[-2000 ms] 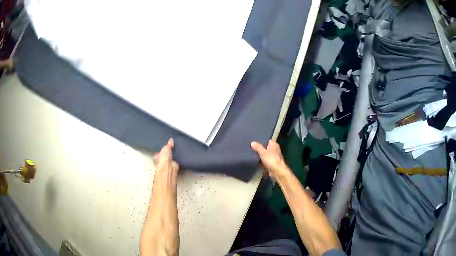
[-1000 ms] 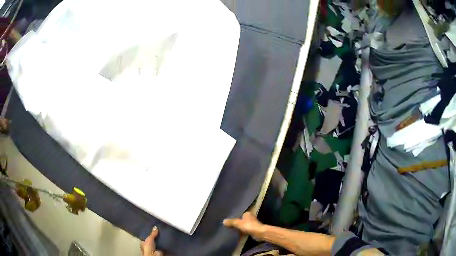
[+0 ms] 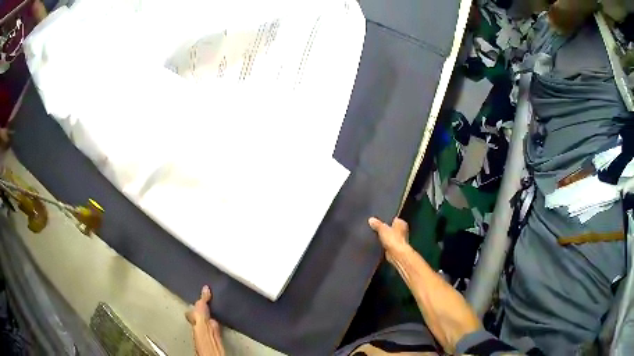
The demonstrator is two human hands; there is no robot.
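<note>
Dark grey fabric [image 3: 389, 104] lies over the table out to its right edge, with its near edge running diagonally. A white paper marker [image 3: 229, 188], partly folded over with faint printed lines, lies on it. My left hand [image 3: 201, 313] is at the near edge of the fabric, thumb on top, pinching the edge; its fingertips are partly hidden. My right hand [image 3: 391, 236] holds the fabric at the table's right edge, thumb on top and other fingers hidden below.
A mottled block [image 3: 117, 332] and a silvery blade tip [image 3: 154, 345] lie on the cream table [image 3: 66, 261]. Brassy knobs [image 3: 88, 217] hang at left. Beyond the right edge are fabric scraps [image 3: 473, 160], a long grey tube [image 3: 511, 181] and heaped grey fabric [image 3: 556, 278]. A person's hand shows at far left.
The fabric and marker have come nearer to me since the first frame, and the fabric covers more of the near table. Since the second frame my right hand has moved forward along the right edge.
</note>
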